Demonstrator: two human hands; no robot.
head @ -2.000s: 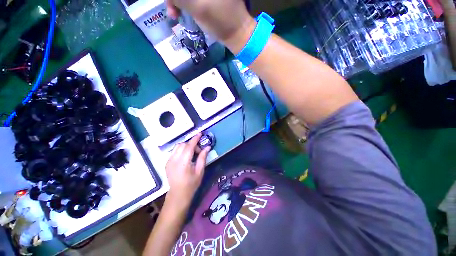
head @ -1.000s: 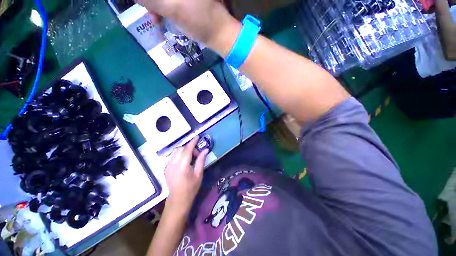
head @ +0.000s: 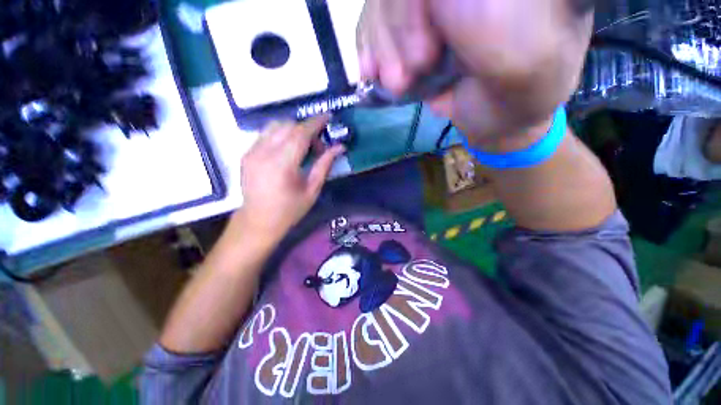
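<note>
My left hand (head: 283, 164) rests at the bench edge, thumb and forefinger on a small round black part with a pale centre (head: 337, 134). My right hand (head: 482, 67), with a blue wristband, is closed on a dark, blurred screwdriver (head: 431, 82) above and to the right of the part. Its thin tip points left, above the part; contact cannot be told. White square fixture blocks with black bases stand behind my left hand; the nearer block (head: 237, 67) shows its round centre hole.
A heap of black housings (head: 55, 103) lies on a white board with a black rim (head: 178, 170) at left. Clear blister trays (head: 648, 75) are at the upper right, with part of a person beside them. Brown cartons (head: 95, 316) stand below the bench.
The view has moved closer to the bench edge. My right hand has come from the feeder down towards the part in my left hand. The screwdriver now shows. My left hand keeps its hold.
</note>
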